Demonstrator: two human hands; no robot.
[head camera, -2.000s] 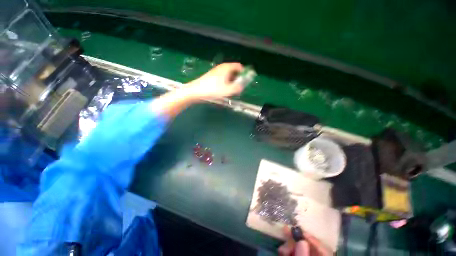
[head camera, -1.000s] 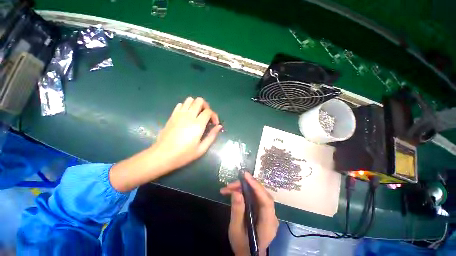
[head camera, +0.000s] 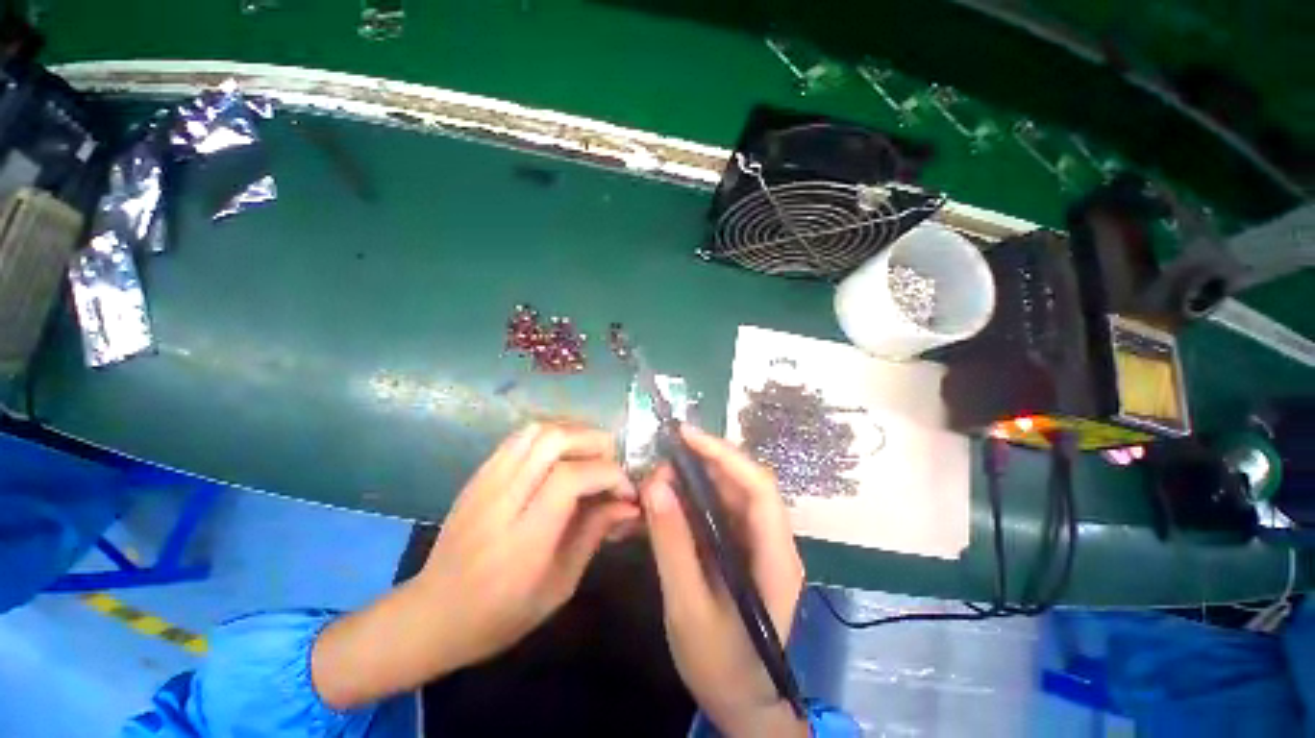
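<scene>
The small circuit board (head camera: 656, 418), pale and glaring, lies in front of me on the green mat, with my fingertips at its lower edge. My left hand (head camera: 522, 545) is at its lower left, fingers bent together; whether it pinches the board or a small part is hidden. My right hand (head camera: 721, 577) holds the black soldering iron (head camera: 721, 548) like a pen, its tip end over the board. Loose dark-red components (head camera: 547, 342) lie just up-left of the board, a few more close above it. The grey-brown pile of small parts (head camera: 796, 443) is to the right.
The pale pad (head camera: 923, 498) bears the grey pile. Behind it are the white cup (head camera: 937, 296) with silvery parts and the black fan (head camera: 808, 216). The soldering station (head camera: 1060, 346), with lit indicator and cables, is right. Foil bags (head camera: 108, 296) lie left. Boards sit on the green conveyor (head camera: 577, 58).
My left hand has moved down from the red components to the board's lower edge, uncovering the red pile. The iron now reaches over the board. The view has shifted slightly.
</scene>
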